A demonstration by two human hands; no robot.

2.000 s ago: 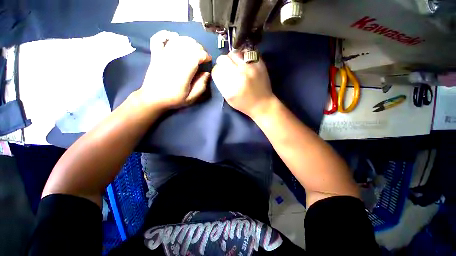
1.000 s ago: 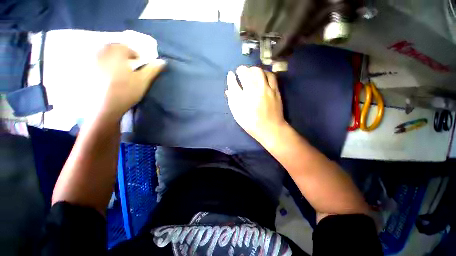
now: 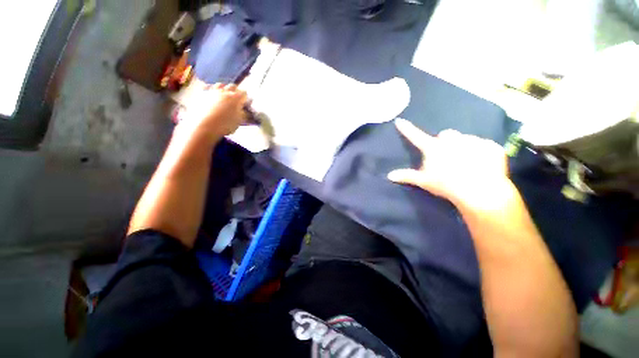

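Note:
The large navy-grey garment panel (image 3: 392,189) lies across the white table (image 3: 301,105) and hangs over its front edge. My right hand (image 3: 466,168) rests flat on the panel, thumb and index finger spread, holding nothing. My left hand (image 3: 221,108) is at the table's left end, beside a small stack of dark cut pieces (image 3: 223,52). Its fingers are bent and blurred. A small dark and pale shape shows at its fingertips, and I cannot tell whether it is held. The sewing machine head (image 3: 588,105) is at the right, washed out and blurred.
A blue lattice crate (image 3: 263,234) with cloth beside it stands below the front edge. Orange-red items (image 3: 176,72) lie past the table's left end. The scissors' handles (image 3: 620,283) show at the right rim. More dark cloth (image 3: 329,31) lies at the back.
The view has swung left. My left hand has moved from the panel's left edge to the cut pieces at the table's left end. My right hand stays on the panel, its fingers now spread.

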